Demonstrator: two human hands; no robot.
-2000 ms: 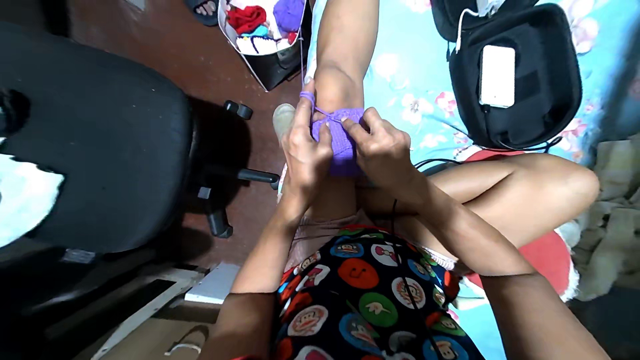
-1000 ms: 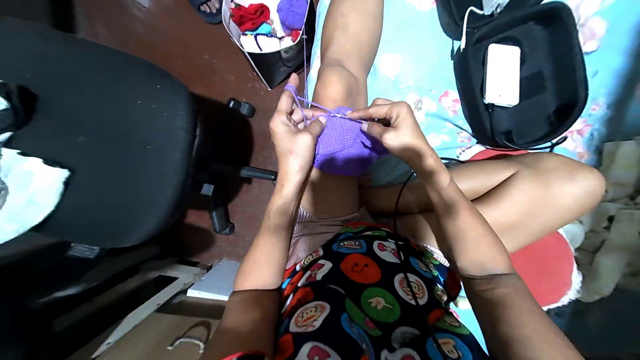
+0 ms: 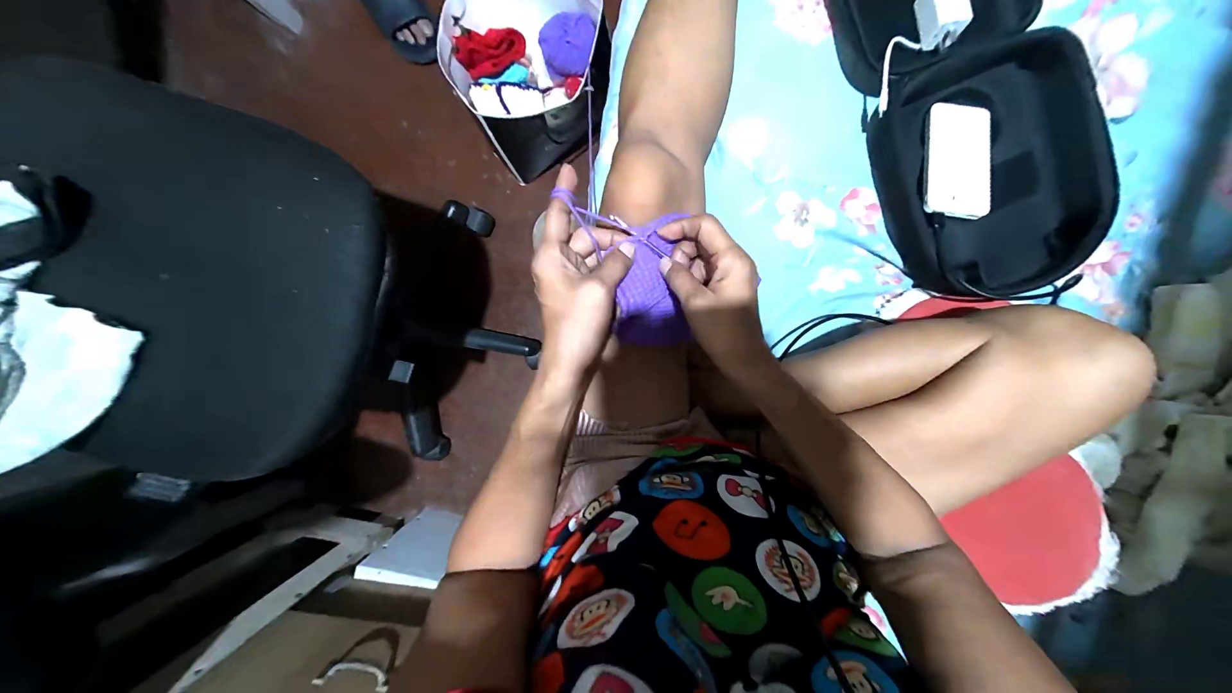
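A purple crocheted piece [image 3: 647, 300] hangs between my hands above my thigh. My left hand [image 3: 579, 279] pinches its upper left edge, with purple yarn [image 3: 590, 144] looped round the raised index finger. That strand runs up to the bag, where a purple yarn ball [image 3: 568, 43] lies. My right hand [image 3: 710, 269] holds a thin crochet hook [image 3: 651, 244] at the piece's top edge, the tip pointing left toward my left fingers. Fingers cover part of the hook and stitches.
A white and black bag [image 3: 525, 130] with red and other yarn stands beyond my hands. On the left is a black office chair [image 3: 221, 279]. An open black case [image 3: 1039, 192] with a white power bank [image 3: 958, 161] lies on the flowered bedding at right, cables beside it.
The purple piece, spread toward the right one second ago, now hangs lower between my hands. My right hand has come closer to my left, its fingers turned inward.
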